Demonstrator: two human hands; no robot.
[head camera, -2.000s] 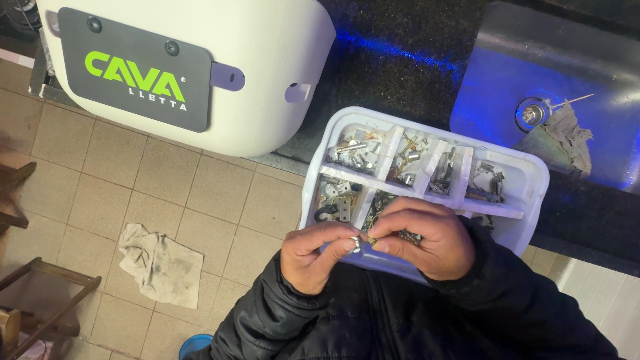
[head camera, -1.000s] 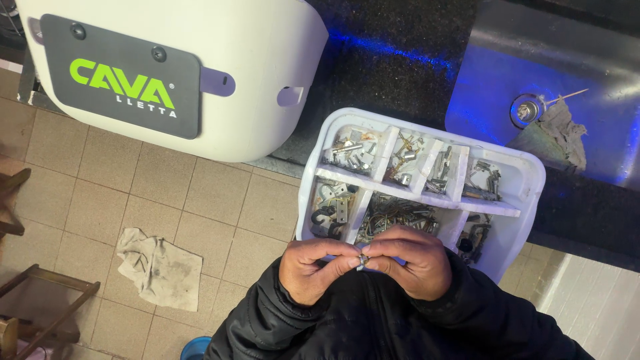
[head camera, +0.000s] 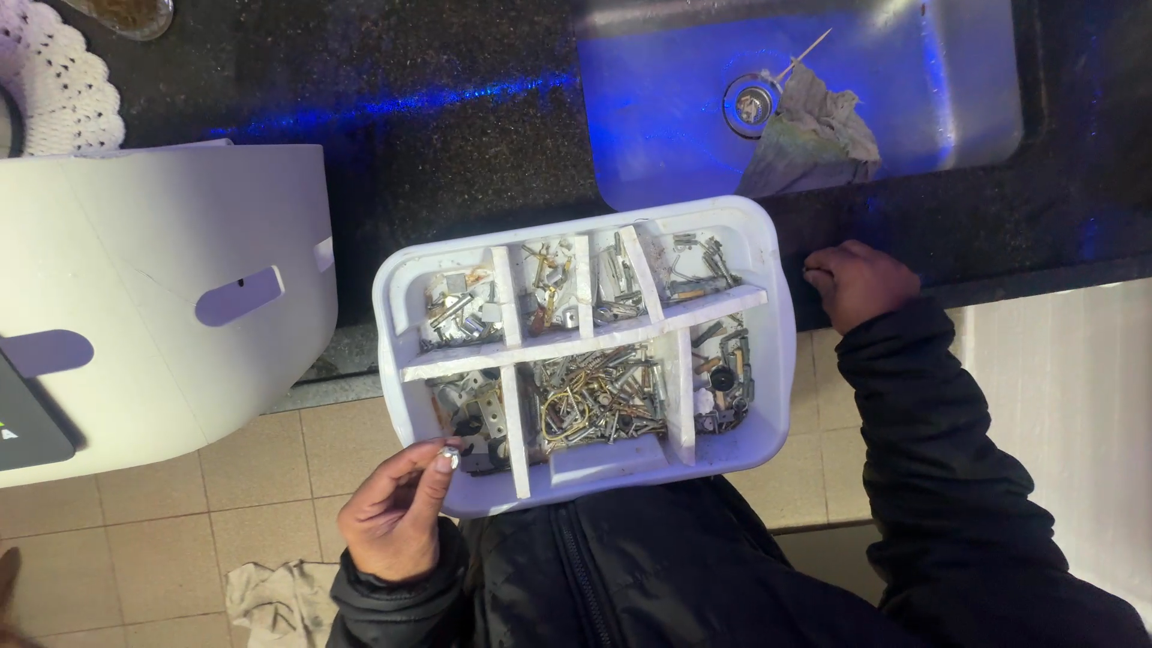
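My left hand (head camera: 400, 508) pinches a small shiny metal piece (head camera: 449, 457) between thumb and index finger, at the front left corner of a white plastic tub (head camera: 585, 490). White dividers part the tub into several compartments. The large middle one holds a heap of screws (head camera: 612, 396) and a brass-coloured ring (head camera: 565, 414). Small metal parts lie in the other compartments, with a black round piece (head camera: 722, 378) in the front right one. To the right of the tub, my right hand (head camera: 859, 283) is at the dark counter's edge, fingers curled; whether it holds anything cannot be told.
Behind the tub, a steel sink (head camera: 666, 117) is set in the dark stone counter (head camera: 432, 162), with a crumpled cloth (head camera: 814, 135) and a thin stick (head camera: 804, 56) by its drain. A large white plastic shell (head camera: 135, 270) stands at left. A stained rag (head camera: 283, 598) lies on the tiled floor.
My hands were together over the tub's front edge and have parted. The right has moved away to the counter's edge; the left keeps a small metal piece. The view has shifted right.
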